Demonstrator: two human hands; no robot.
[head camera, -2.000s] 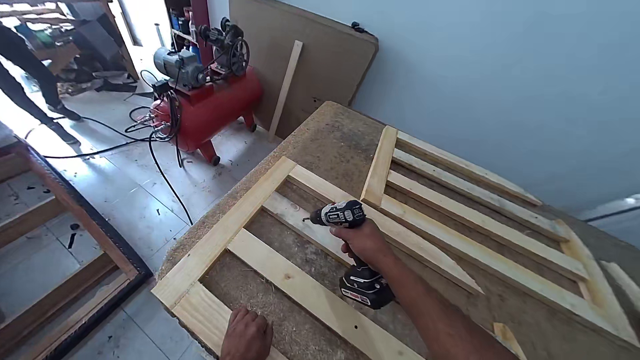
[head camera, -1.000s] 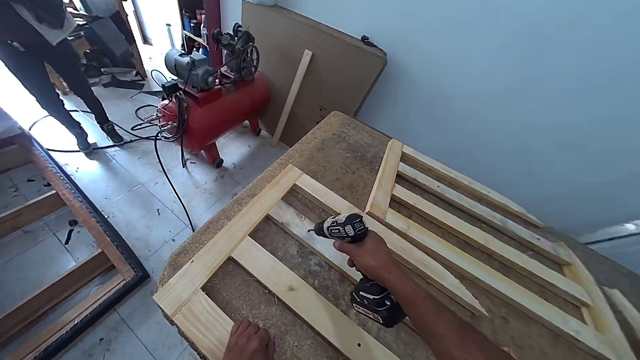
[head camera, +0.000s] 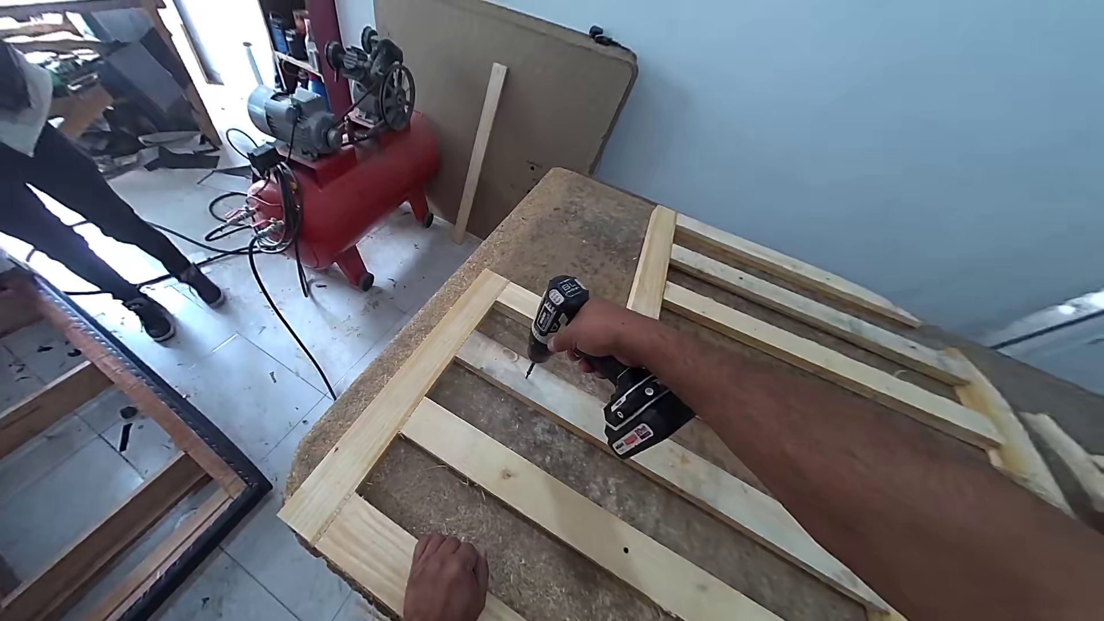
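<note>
My right hand (head camera: 604, 332) is closed around the handle of a black cordless drill (head camera: 561, 310). The drill's thin bit points down over the slats of the nearer wooden frame (head camera: 388, 405), and whether it touches wood I cannot tell. My left hand (head camera: 446, 576), fingers curled, rests on the near outer slat (head camera: 371, 535) of that frame, close to its corner. Light slats run from the frame's end rail, and one of them (head camera: 552, 504) bears a small dark hole. A second slatted wooden frame (head camera: 802, 336) lies beyond, toward the wall.
Both frames lie on a worn particleboard worktop (head camera: 569, 216). Behind it are a red air compressor (head camera: 362, 190) with hoses on the tiled floor, a leaning board (head camera: 535, 95) and a wood strip (head camera: 480, 151). A person (head camera: 78, 190) stands at the left, near a dark-edged frame (head camera: 198, 431).
The drill has turned from pointing left to pointing down, its bit now lower over the frame. My left hand stays on the near slat. The person at the left has come further into view.
</note>
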